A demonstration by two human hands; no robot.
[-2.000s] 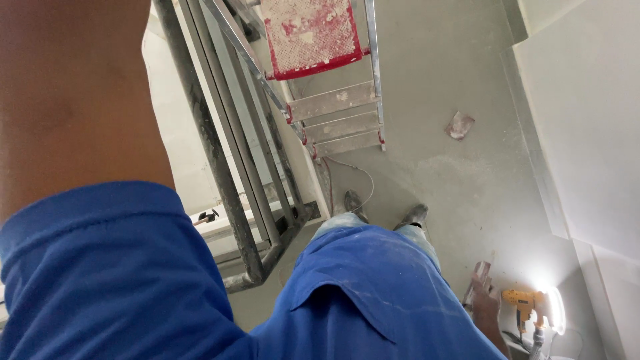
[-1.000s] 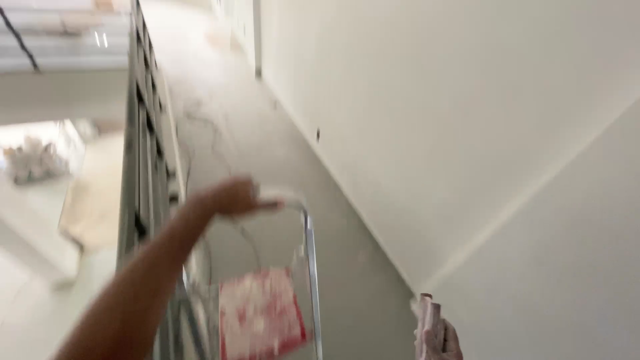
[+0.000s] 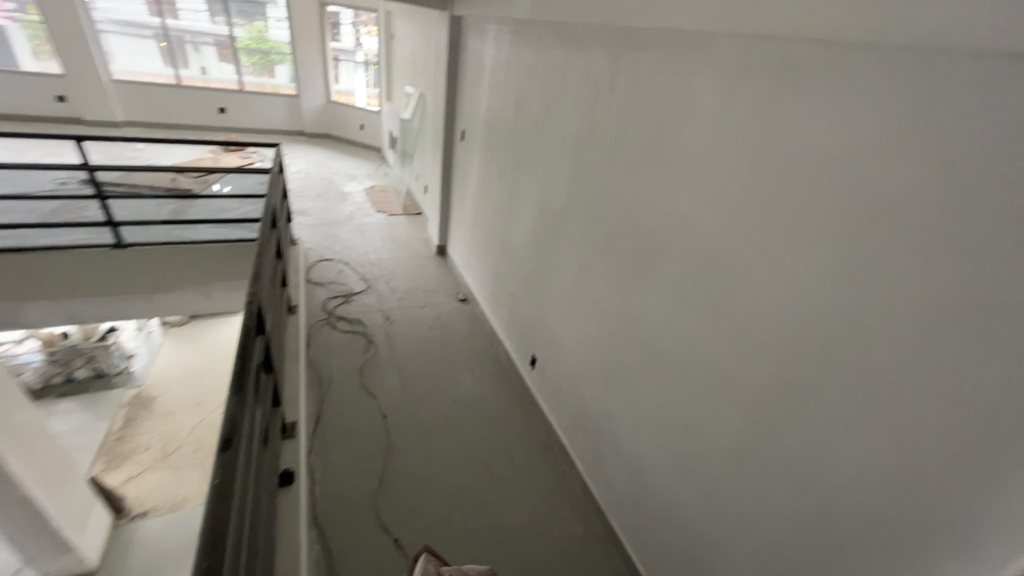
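At the bottom edge of the head view, only a small part of my right hand [image 3: 472, 570] shows, dusted pale. Its fingers are beside a dusty block-like piece [image 3: 428, 562] with a dark reddish edge, which they appear to hold. Most of the hand and the piece are cut off by the frame. My left hand is out of view. The stepladder does not show either. A broad pale wall [image 3: 704, 280] rises to the right of the hand, and I see no contact with it.
A black metal railing [image 3: 248, 384] borders a drop to a lower floor on the left. Loose dark cables [image 3: 344, 308] lie along the grey walkway [image 3: 456, 424]. Cardboard [image 3: 392, 200] lies farther off by the wall, with windows [image 3: 192, 40] beyond.
The view has swung up from the floor and stepladder to the wall and walkway. My left hand, seen on the ladder's top rail one second ago, has left the view, as has the ladder.
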